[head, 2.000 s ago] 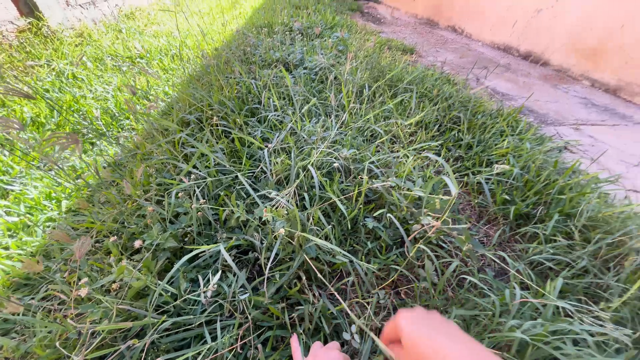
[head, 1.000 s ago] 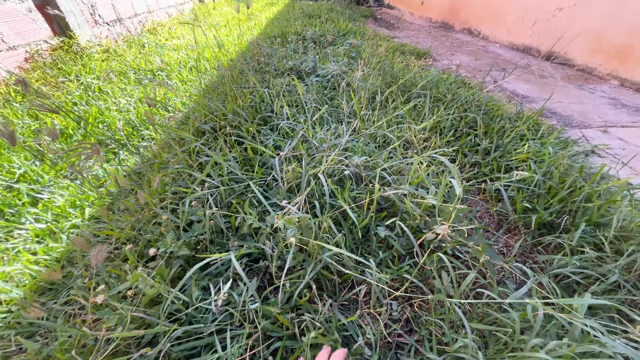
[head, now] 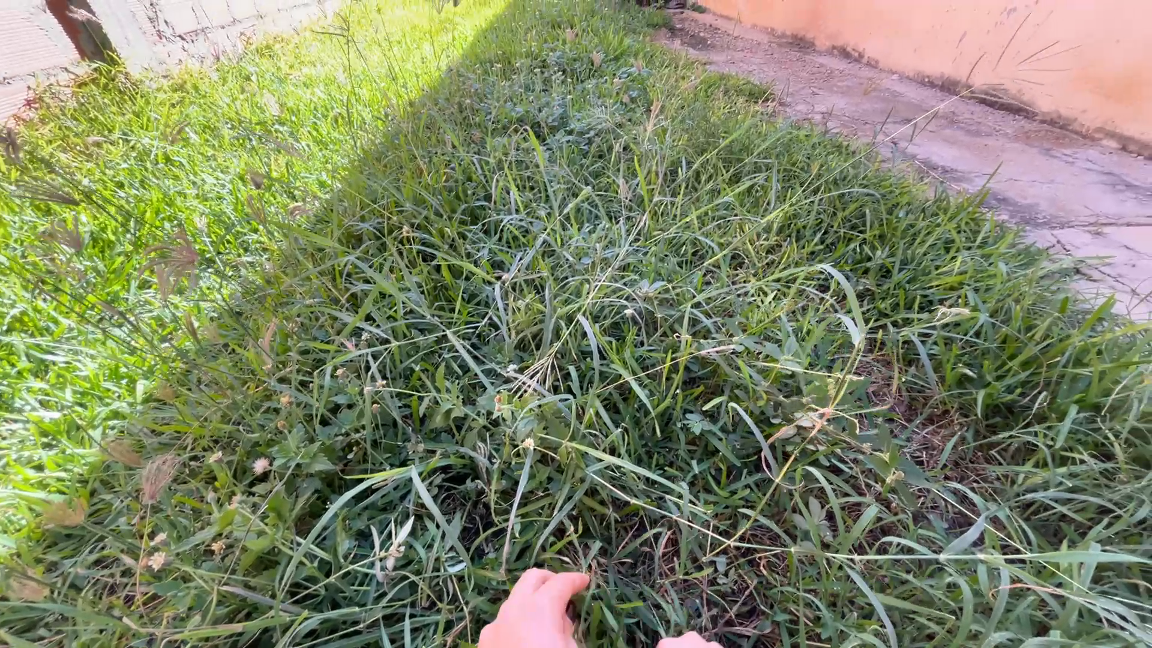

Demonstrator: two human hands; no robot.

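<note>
My left hand point(head: 533, 612) is at the bottom edge, slightly left of the middle, low among the long grass blades point(head: 504, 531). Its fingers are bent and its lower part is cut off by the frame, so whether it grips any stems cannot be told. Just a fingertip-sized part of my right hand point(head: 688, 641) shows at the bottom edge, to the right of the left hand; the rest is out of view. Around both hands grow green grass and leafy weeds point(head: 306, 450), with small pale flower heads point(head: 261, 466) to the left.
A concrete path point(head: 900, 126) runs along the right, beside an orange wall point(head: 1098, 63). Sunlit grass point(head: 180, 162) lies at the left, with a post point(head: 83, 31) and a pale wall point(head: 225, 16) behind it. Brown dry litter point(head: 936, 432) shows through at the right.
My right hand, plainly visible two seconds ago near a long stem, now shows only as a sliver at the bottom. More of my left hand is in view than before.
</note>
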